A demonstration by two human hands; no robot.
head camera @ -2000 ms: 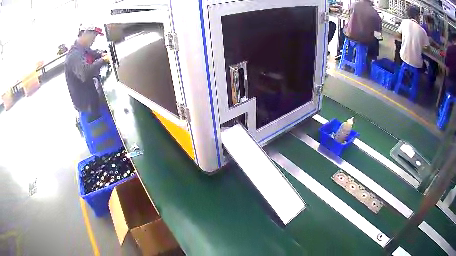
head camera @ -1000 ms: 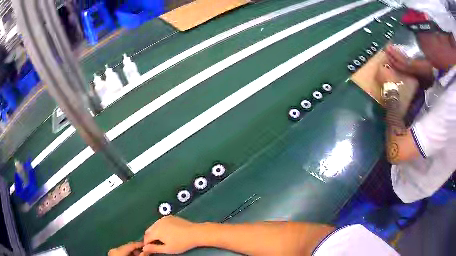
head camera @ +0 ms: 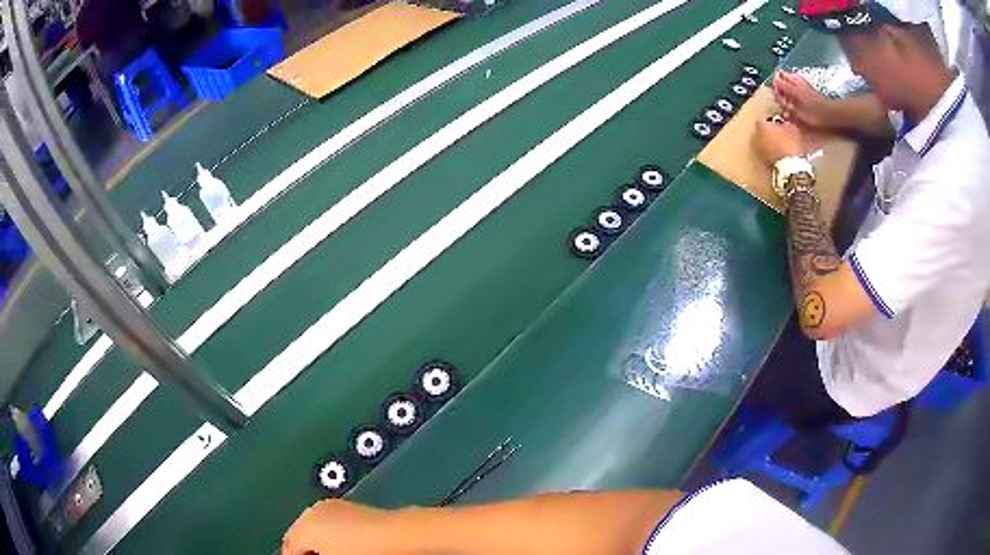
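Observation:
Four black round parts with pale toothed centres (head camera: 401, 412) lie in a slanting row on the green bench mat. My right hand (head camera: 324, 528) is just below the nearest part, at the bottom edge. Its fingers are cut off by the frame, so what they hold is hidden. My left hand is not in view. Dark tweezers (head camera: 478, 473) lie on the mat right of the row, above my forearm. A second row of four round parts (head camera: 621, 208) lies further along the bench. A four-position fixture (head camera: 78, 497) lies at the far left, partly cut off.
A co-worker (head camera: 912, 249) works at the right over a brown cardboard sheet (head camera: 738, 163), with more round parts beside it. A glossy clear sheet (head camera: 695, 325) lies on the mat. White squeeze bottles (head camera: 179, 220), a metal post (head camera: 141, 341) and a blue bin (head camera: 35, 450) are at left.
The view has swung from the machine to the bench, then further right. My left hand, seen beside my right one second ago, is out of view. The four nearby parts keep their row.

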